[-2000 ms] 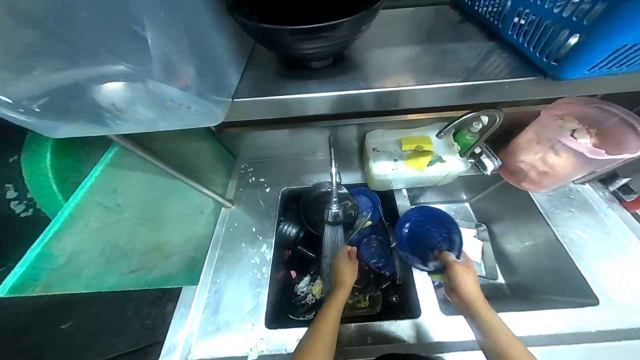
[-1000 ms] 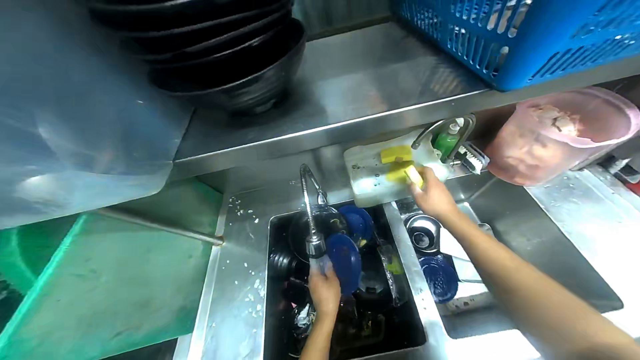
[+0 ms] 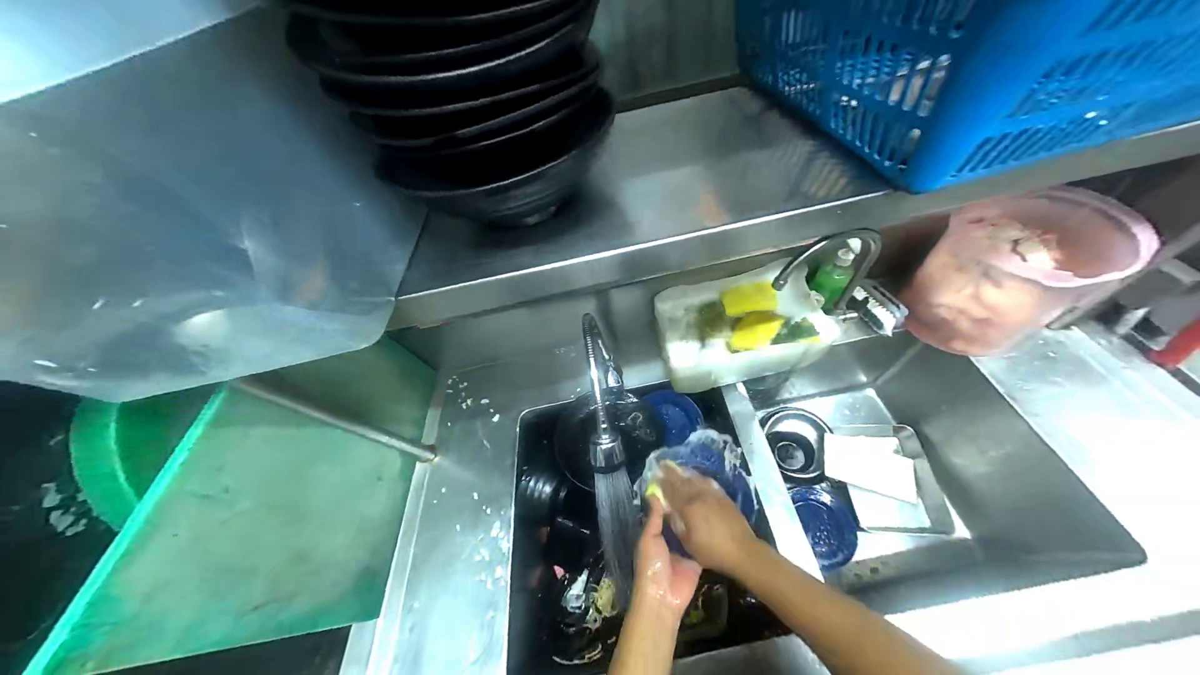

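Note:
Over the left sink basin, my left hand (image 3: pixel 667 574) holds a blue plate (image 3: pixel 714 461) coated with suds from below. My right hand (image 3: pixel 703 520) presses a yellow sponge (image 3: pixel 655 491) against the plate's face; only a bit of the sponge shows. Just left of the plate, water runs from the spray faucet (image 3: pixel 607 452) into the basin, where dark dishes and food scraps lie. Behind it is another blue dish (image 3: pixel 671 415). A white tub (image 3: pixel 689 361) behind the basins holds yellow sponges (image 3: pixel 756 330).
The right basin holds a blue plate (image 3: pixel 825 527), a black bowl (image 3: pixel 793 450) and a metal tray (image 3: pixel 923 469) with white pieces. Stacked black bowls (image 3: pixel 506 178) and a blue basket (image 3: pixel 947 103) stand on the shelf above. A pink bucket (image 3: pixel 984 281) is at the right, a green panel (image 3: pixel 272 525) at the left.
My right hand has moved from the sponge tub back to the left basin and is on the blue plate with a sponge. The plate now carries suds and is right of the water stream.

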